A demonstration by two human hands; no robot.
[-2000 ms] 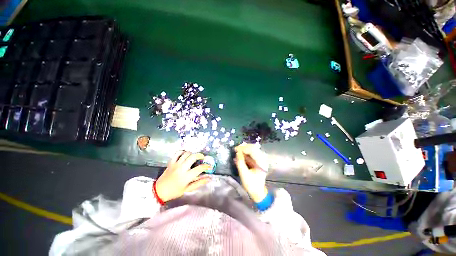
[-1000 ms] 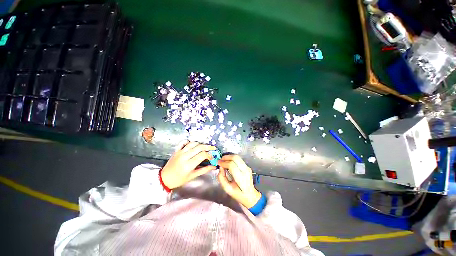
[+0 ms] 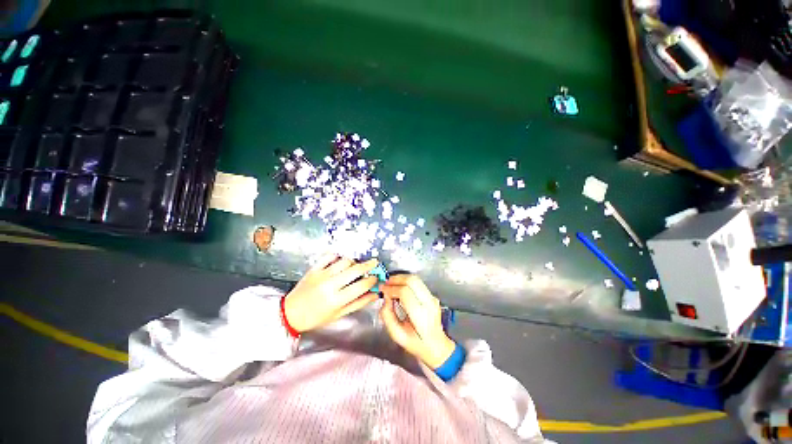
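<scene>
My left hand (image 3: 326,295), with a thin red band at the wrist, holds a small light-blue piece (image 3: 379,274) at the bench's front edge. My right hand (image 3: 414,319), with a blue wrist band, has its fingertips against the right side of the same piece. The fingers cover most of the piece, and whether a small part is between the right fingertips cannot be told. A pile of white and dark pads (image 3: 340,195) lies beyond my hands. Small black parts (image 3: 467,227) and small white parts (image 3: 524,217) lie to the right.
Stacked black trays (image 3: 104,130) stand at left, a cream card (image 3: 234,193) beside them. A brown round piece (image 3: 263,238) lies near the edge. Another light-blue piece (image 3: 565,104) lies farther back. A blue stick (image 3: 605,260), white box (image 3: 708,270) and wood-edged holder (image 3: 647,143) are at right.
My right hand has moved from the bench edge near the black parts to the light-blue piece in my left hand. Over the last second both hands keep nearly the same pose.
</scene>
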